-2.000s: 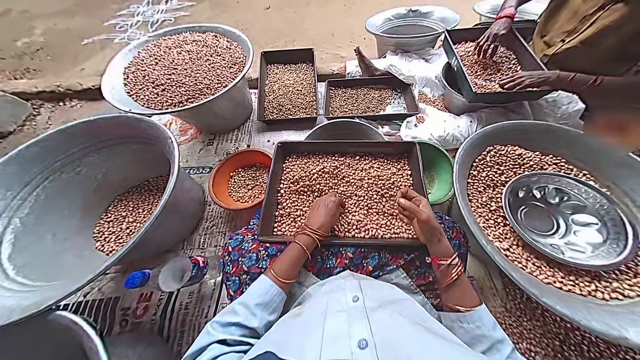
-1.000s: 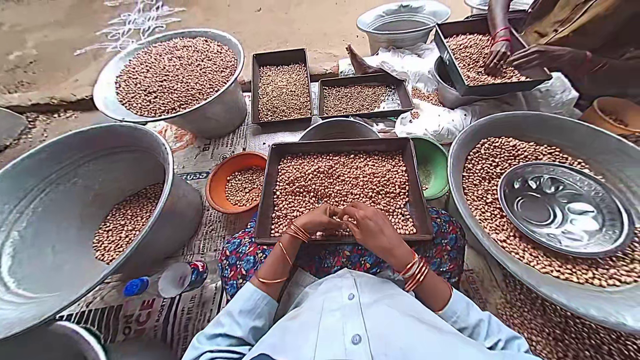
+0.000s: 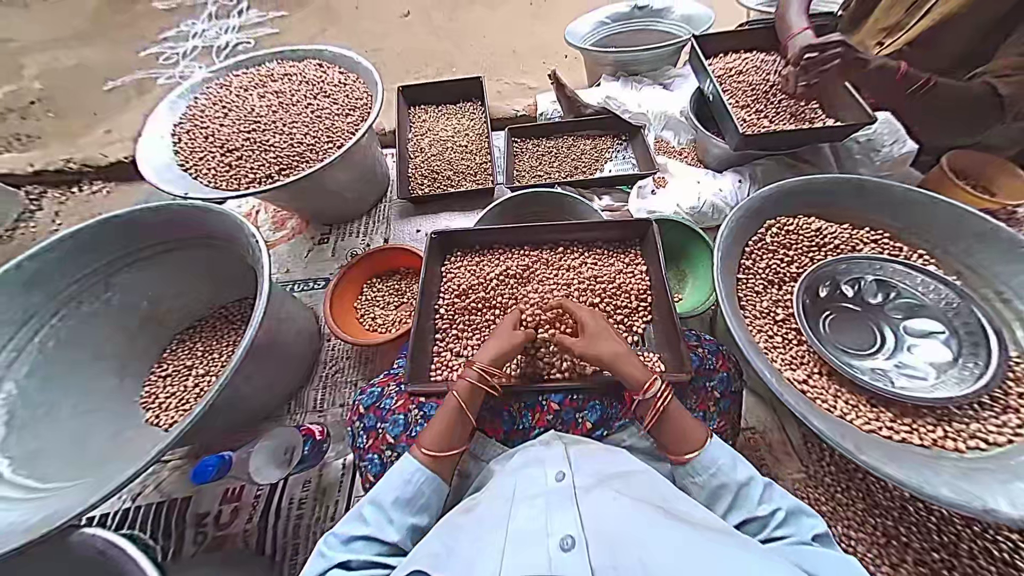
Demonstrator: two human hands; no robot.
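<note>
A dark rectangular tray [image 3: 424, 320] rests over my lap, spread with small reddish-brown nuts or seeds [image 3: 544, 276]. Near its front middle, my left hand [image 3: 506, 338] lies on them with bent fingers. My right hand [image 3: 590, 336] is just to the right, its fingers curved over the nuts and apart from the left. Whether either hand pinches a nut cannot be told. An orange bowl [image 3: 340, 308] with some nuts stands left of the tray, and a green bowl [image 3: 694, 268] is partly under its right side.
Large metal tubs of nuts stand at the back left [image 3: 336, 180], left [image 3: 280, 360] and right [image 3: 740, 212], the right one holding a metal plate [image 3: 900, 328]. Two dark trays [image 3: 446, 194] lie behind. A plastic bottle [image 3: 272, 456] lies front left. Another person's hands [image 3: 808, 68] work over a tray [image 3: 736, 140].
My hands, together at the tray's front edge one second ago, are now apart and farther into the nuts. The other person's hands have come together over their tray.
</note>
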